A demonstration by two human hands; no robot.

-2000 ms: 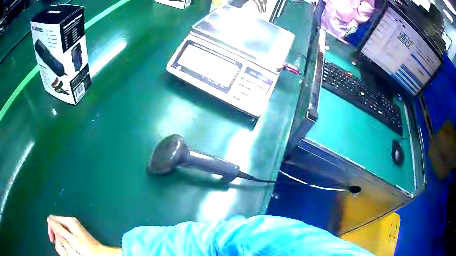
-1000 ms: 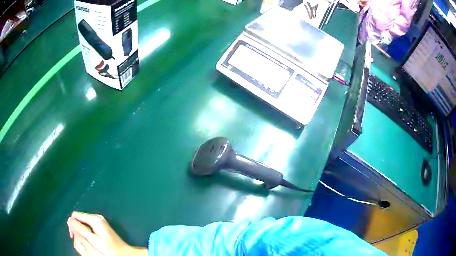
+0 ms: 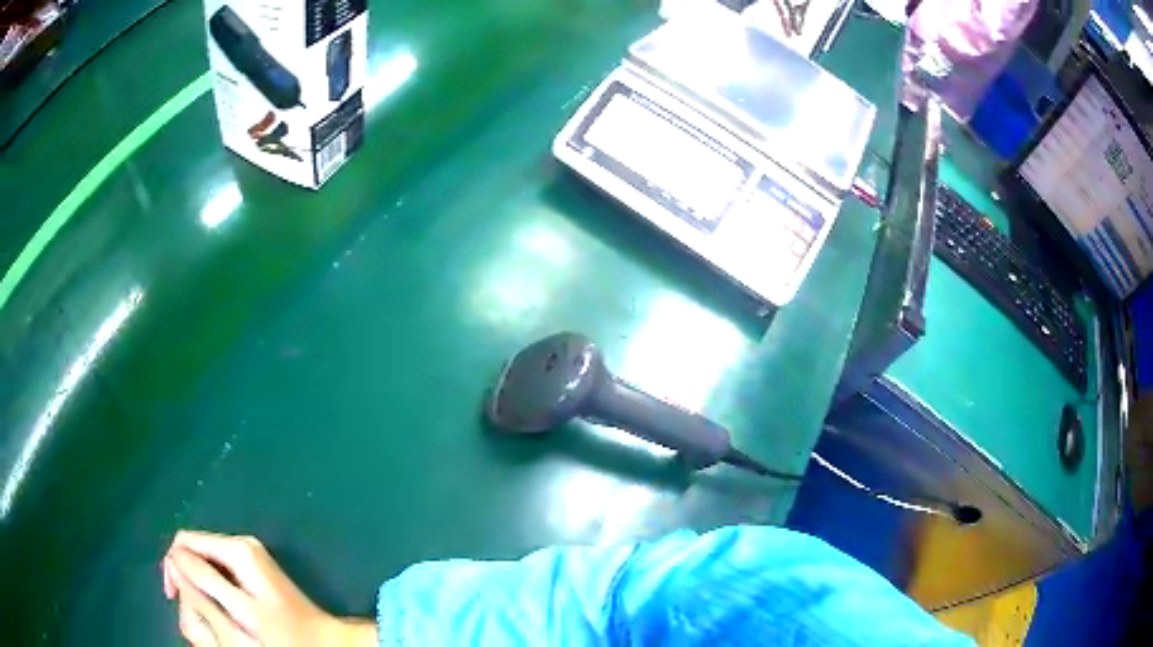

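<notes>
My right hand point(image 3: 247, 592) is at the bottom left, at the end of a light blue sleeve, low over the green bench. Its fingers lie close together; its lower part is cut off by the frame edge, and whether it holds anything is hidden. My left hand cannot be made out. A dark grey barcode scanner point(image 3: 550, 383) lies on the bench, its handle and cable pointing right. A white retail box point(image 3: 281, 95) stands upright at the upper left, its top cut off. Neither is touched by my hand.
A digital scale point(image 3: 695, 171) with a flat metal pan is beyond the scanner. At the right, a metal desk point(image 3: 999, 379) holds a keyboard point(image 3: 1012, 284), mouse point(image 3: 1070, 437) and monitor point(image 3: 1103, 171). Pink cloth point(image 3: 963, 48) shows at the top right.
The view has shifted, so the bench things first moved right in the picture, then the box moved slightly up. My right hand keeps nearly the same pose; scanner, scale and box stay in place.
</notes>
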